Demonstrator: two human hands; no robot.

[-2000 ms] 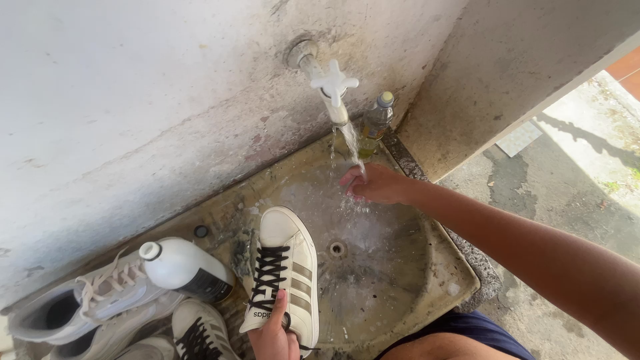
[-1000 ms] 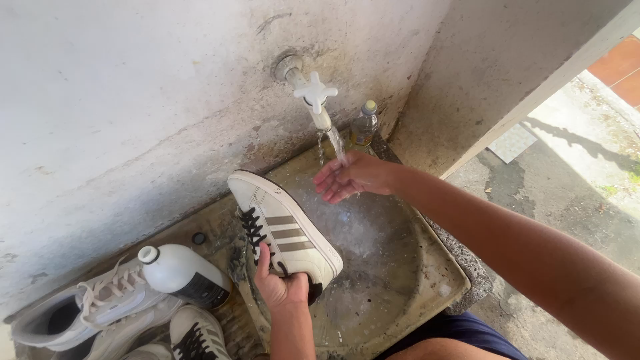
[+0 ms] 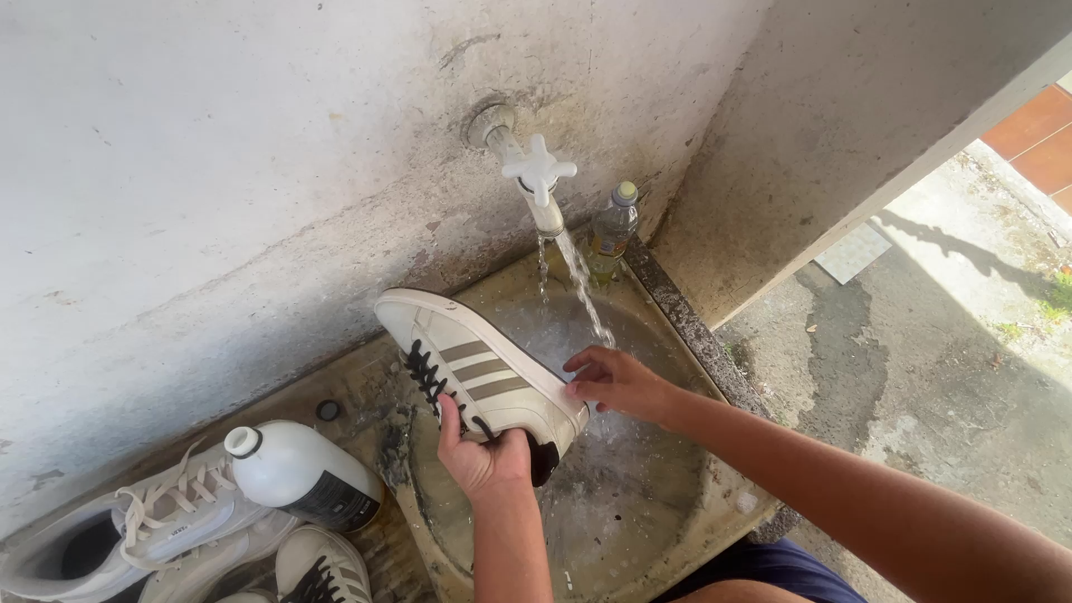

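A white sneaker with grey-brown stripes and black laces (image 3: 481, 364) is held over the basin by my left hand (image 3: 486, 452), its thumb by the laces and its fingers at the heel opening. The sole edge faces up and to the right. My right hand (image 3: 615, 383) is at the heel end of the sole, fingers bent and apart, with its fingertips at or very near the sole edge. Water (image 3: 582, 285) runs from a white tap (image 3: 538, 172) into the stone-like basin (image 3: 456, 553), just behind my right hand.
A white bottle with a black label (image 3: 306, 473) lies on the left ledge, beside a laced pale sneaker (image 3: 180, 502) and a black-laced striped sneaker (image 3: 322, 565). A clear bottle with yellowish liquid (image 3: 614, 230) stands in the back corner. A wall rises behind the tap.
The sneaker in my left hand has gone from toe-up to tilted, with its sole edge turned toward my right hand. My right hand has left the water stream and come to the heel.
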